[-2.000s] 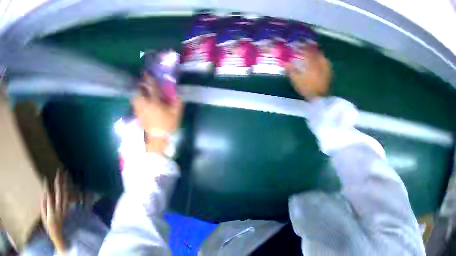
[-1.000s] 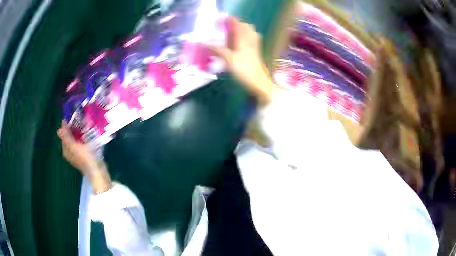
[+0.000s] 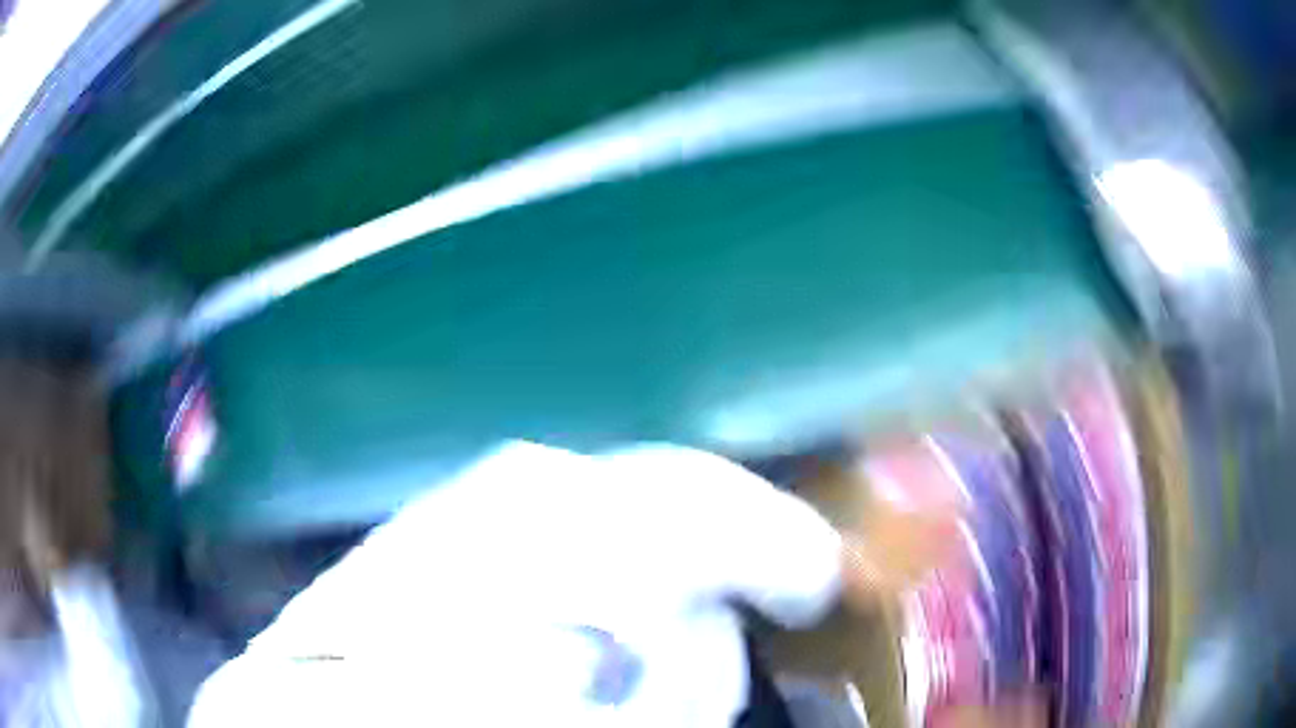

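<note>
The view is strongly blurred. An open brown shipping carton at the lower right holds rows of pink, purple and white retail boxes. A white sleeve reaches across the bottom to my left hand, which is at the carton's left side against the pink and purple boxes. Its fingers are smeared, so its grip cannot be told. A small skin-coloured patch at the bottom edge, over the boxes, may be my right hand; it is mostly cut off.
The green worktop spans the middle, with a white guide rail and the darker conveyor beyond it. A small pink and white box lies at the worktop's left end. A person with a white sleeve is at the left edge.
The view has swung right. The row of boxes that both hands held above the worktop is no longer there. My left hand has moved across to the carton.
</note>
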